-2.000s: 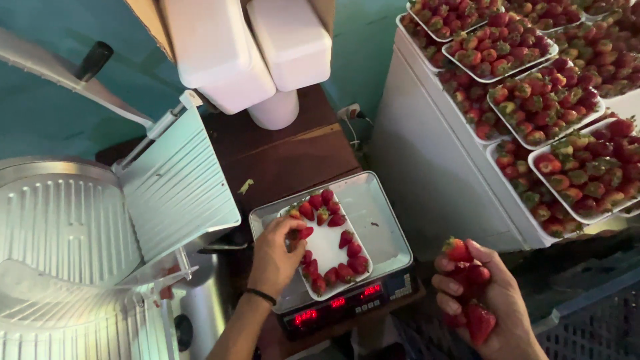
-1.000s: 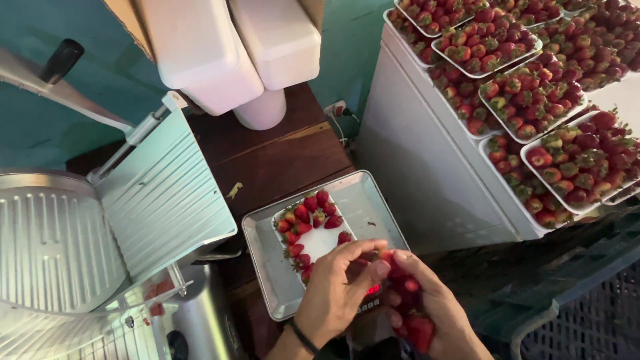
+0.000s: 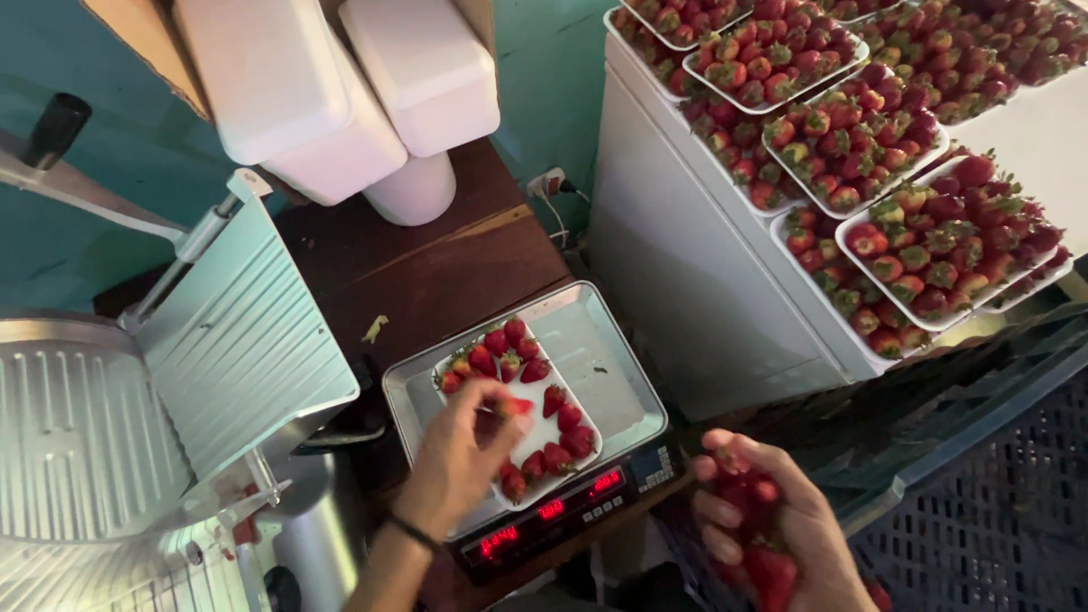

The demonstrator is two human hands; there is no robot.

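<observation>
My left hand (image 3: 463,455), with a dark band at its wrist, pinches a strawberry (image 3: 516,407) above a white foam tray (image 3: 535,429). Strawberries stand along the tray's edges, around its bare middle. Under it is the metal pan (image 3: 608,365) of a digital scale (image 3: 552,510) with lit red digits. To the right of the scale, my right hand (image 3: 769,518) cups several strawberries (image 3: 752,510) against its palm; both hand and fruit are slightly blurred.
A metal slicer (image 3: 246,340) stands at the left. White containers (image 3: 297,93) sit at the back on the wooden table (image 3: 425,255). Heaped strawberry trays (image 3: 858,136) cover part of a white chest (image 3: 688,246) at the right. A dark plastic crate (image 3: 986,501) is at lower right.
One second ago my hands were together in front of the scale. They have parted: my left hand has moved back over the tray with a strawberry, my right hand to the right.
</observation>
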